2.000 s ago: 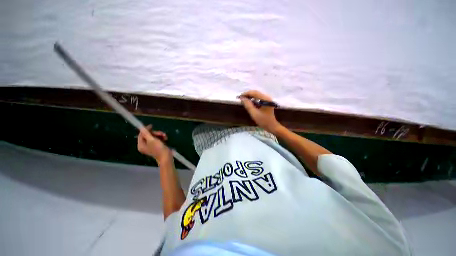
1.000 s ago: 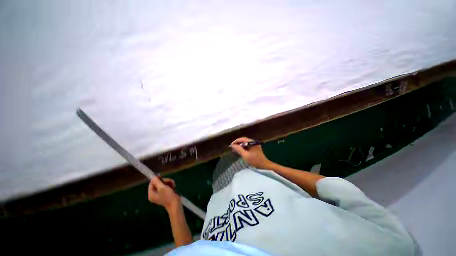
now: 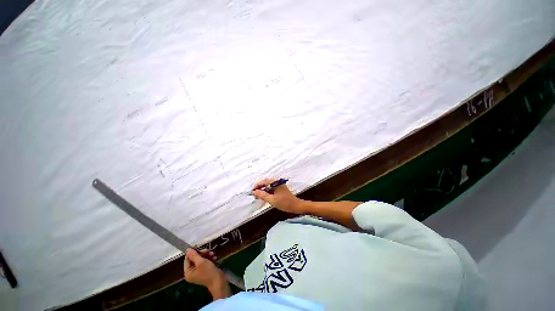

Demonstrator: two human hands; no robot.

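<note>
A large white pattern sheet (image 3: 341, 115) with thin dark drawn lines and small labels covers the table. My left hand (image 3: 204, 271) is closed around the long steel rule (image 3: 141, 217) near the table edge. The rule's rounded end points up and left over the sheet; its lower part passes behind my hand towards my shirt. My right hand (image 3: 280, 195) holds a short black marking pen (image 3: 277, 184) over the sheet near its front edge. The pen tip points left; whether it touches the sheet cannot be told.
The brown table edge (image 3: 420, 141) has pale handwriting and curves up to the right, with a dark green side below. A dark narrow object (image 3: 7, 271) lies at the far left rim. The pale floor shows at the lower right.
The view has turned and shows more of the sheet, with its drawn lines. My right hand and pen have moved from the table edge to over the sheet. The rule stays in my left hand.
</note>
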